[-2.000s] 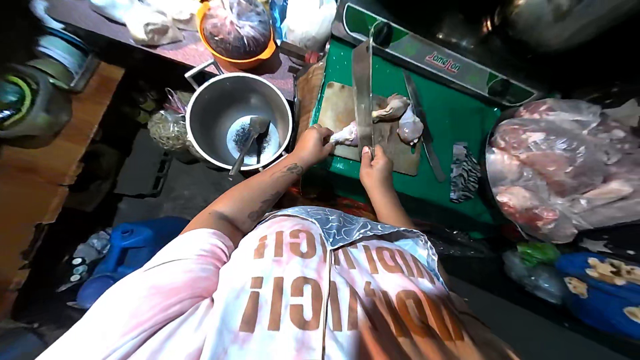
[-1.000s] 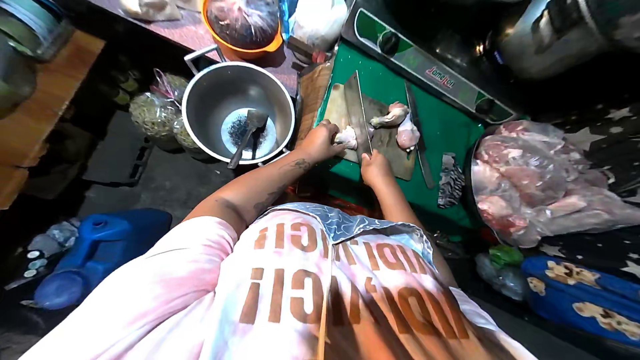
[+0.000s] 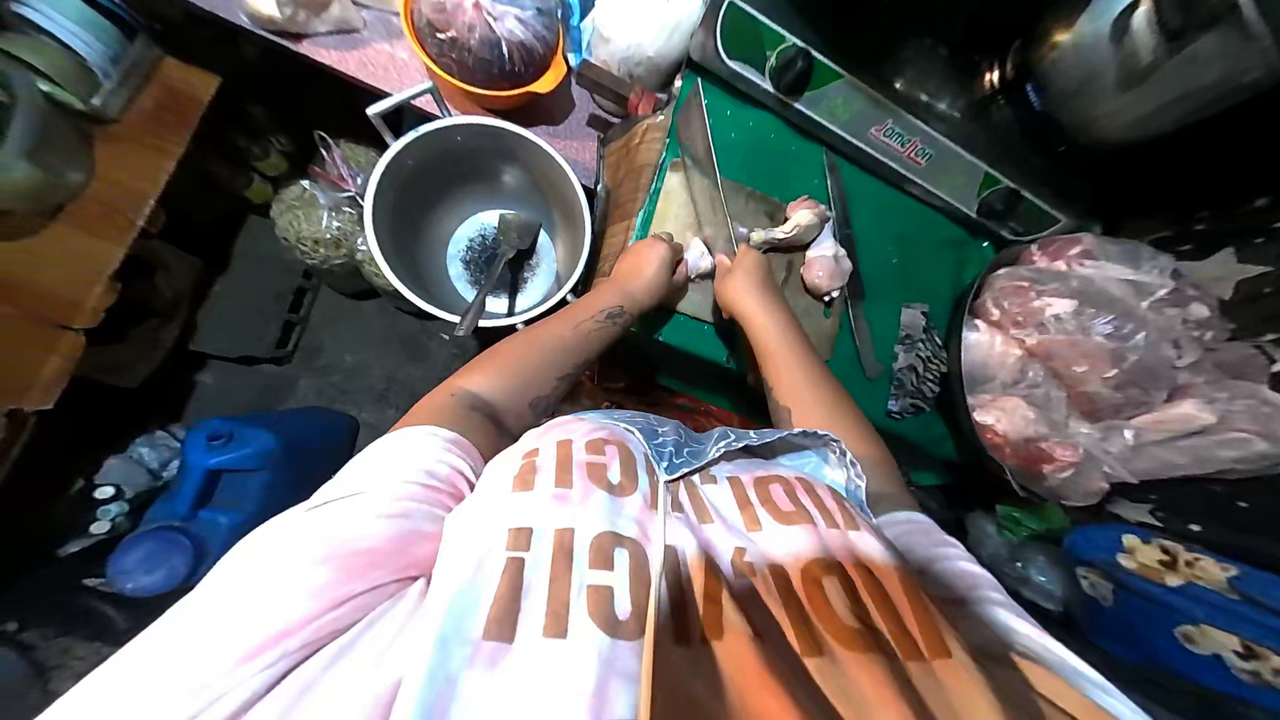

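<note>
My right hand [image 3: 748,285] grips the handle of a large knife [image 3: 703,165], whose wide blade points away from me over a wooden cutting board [image 3: 675,200]. To the blade's left, my left hand [image 3: 648,270] holds a pale piece of raw chicken [image 3: 698,260] against the board. Just right of the blade lie a raw chicken drumstick [image 3: 795,225] and another raw chicken piece [image 3: 827,264]. A second long knife [image 3: 848,260] rests along the board's right side on the green tabletop [image 3: 905,240]. My fingers hide the big knife's handle.
A deep metal pot [image 3: 378,215] with a spatula [image 3: 490,275] inside stands at left. Behind are an orange bowl [image 3: 480,95] with a filled bag and a gas stove [image 3: 880,125]. Bagged raw meat [image 3: 1100,360] fills a container at right. Blue jug [image 3: 240,470] at lower left.
Two seconds ago the blade covered part of the board beside the drumstick; it now appears narrower and tilted to the left. Both hands stay close together at the board.
</note>
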